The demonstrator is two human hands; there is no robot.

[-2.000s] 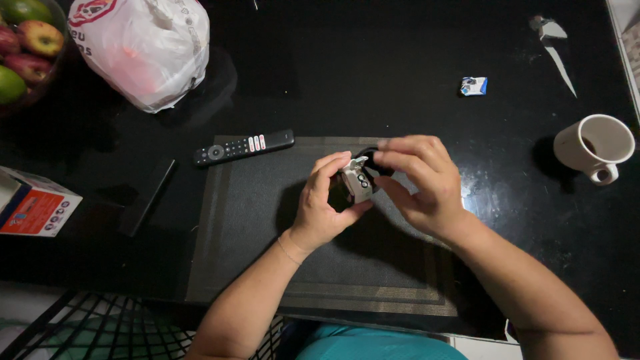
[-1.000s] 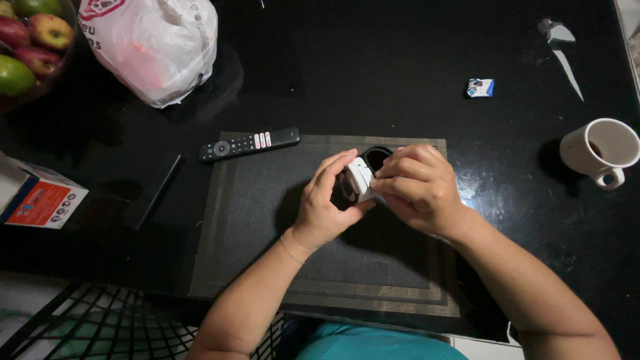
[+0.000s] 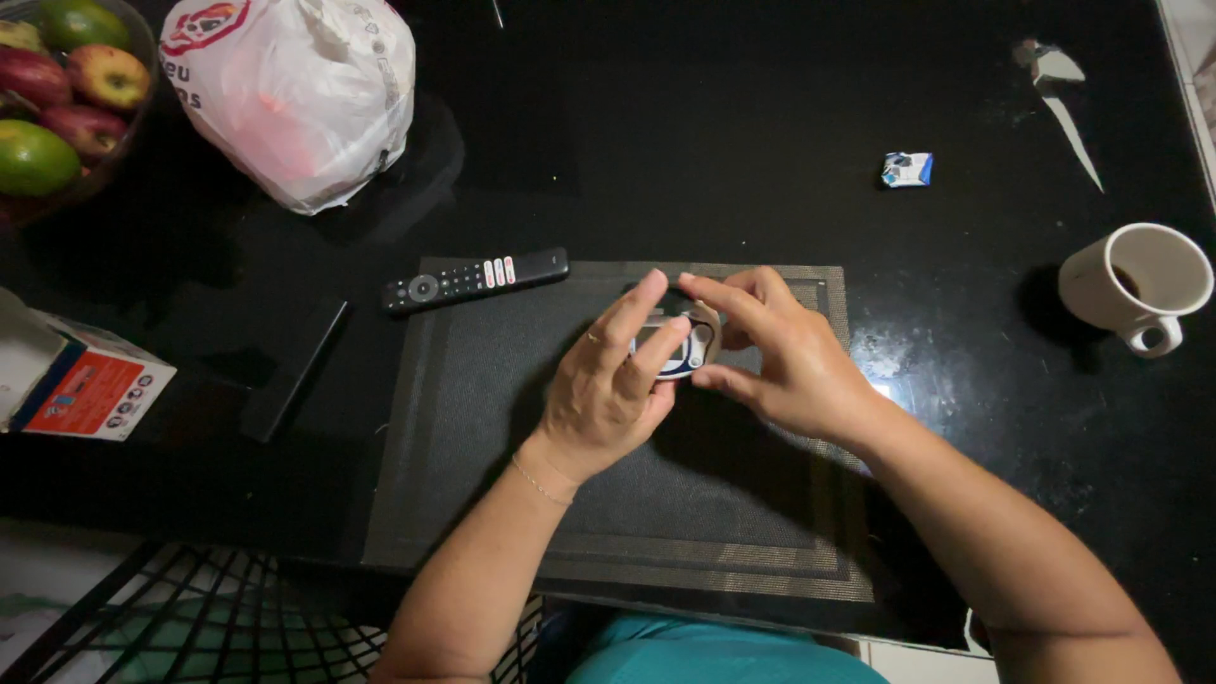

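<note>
Both my hands hold one small rounded white-and-blue device [image 3: 699,348] with a small screen, above the dark woven placemat [image 3: 475,456]. My left hand [image 3: 613,380] has its fingers over the screen side from the left. From the right, my right hand [image 3: 784,356] grips the device's edge between thumb and fingers. A dark part at the device's far side is partly hidden by the fingers. The black remote control [image 3: 475,280] lies across the placemat's far left corner.
Left are an open box [image 3: 104,385], a dark flat bar [image 3: 304,370], a white plastic bag [image 3: 294,104] and a fruit bowl [image 3: 142,123]. Right are a white mug [image 3: 1097,275] with dark liquid and a small blue-and-white packet [image 3: 907,169]. All rest on the glossy black table [image 3: 665,123].
The device has turned in my hands, so its screen side now shows. My left fingers have moved over its front, and my right thumb and fingers have spread around its right edge.
</note>
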